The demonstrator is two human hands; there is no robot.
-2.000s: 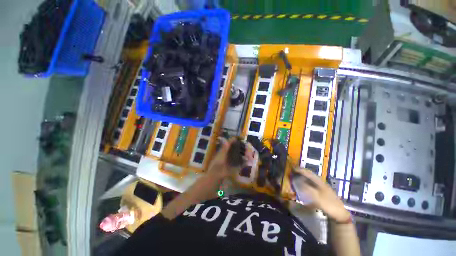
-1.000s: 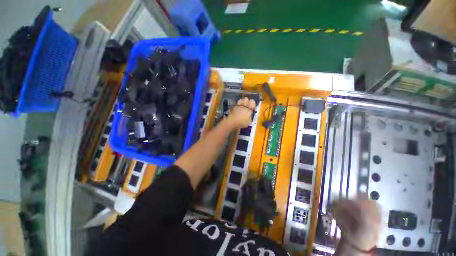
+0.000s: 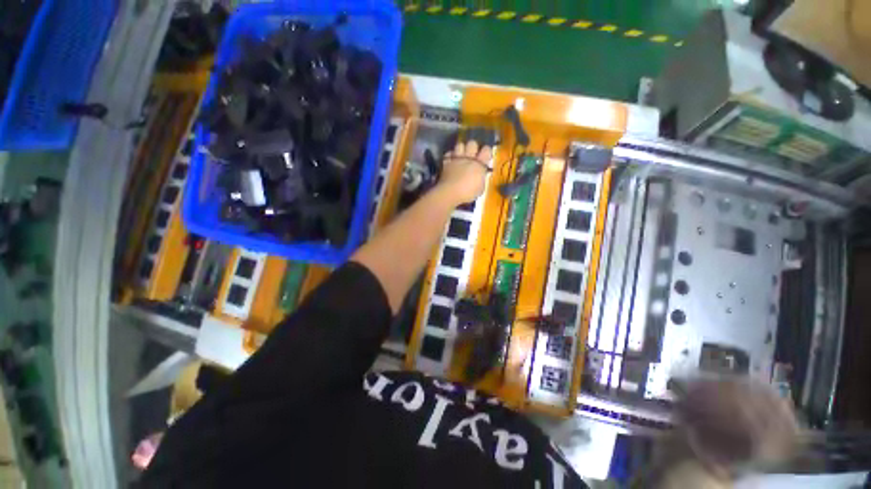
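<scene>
The orange test tray (image 3: pixel 594 124) lies in front of me with two rows of slots and a green connector board (image 3: pixel 517 212) down its centre. My left hand (image 3: pixel 466 172) is at the far end of the left slot row, fingertips by a black power adapter (image 3: pixel 477 137); whether it grips anything is hidden. An adapter lead (image 3: pixel 517 126) lies beside it on the tray. Another adapter (image 3: pixel 590 159) sits at the far end of the right row. A dark bunch of adapters and cords (image 3: pixel 482 329) lies on the near part. My right hand (image 3: pixel 735 420) is blurred at lower right.
A blue basket (image 3: pixel 368 205) heaped with adapters rests over the trays at left; another blue basket (image 3: pixel 62 72) is at the upper left. A perforated metal plate (image 3: pixel 707 277) lies right of the tray. A silver rail (image 3: pixel 91 220) runs at left.
My left hand has gone from the near part of the tray to the far end of the left row. My right hand has moved off the tray to the lower right.
</scene>
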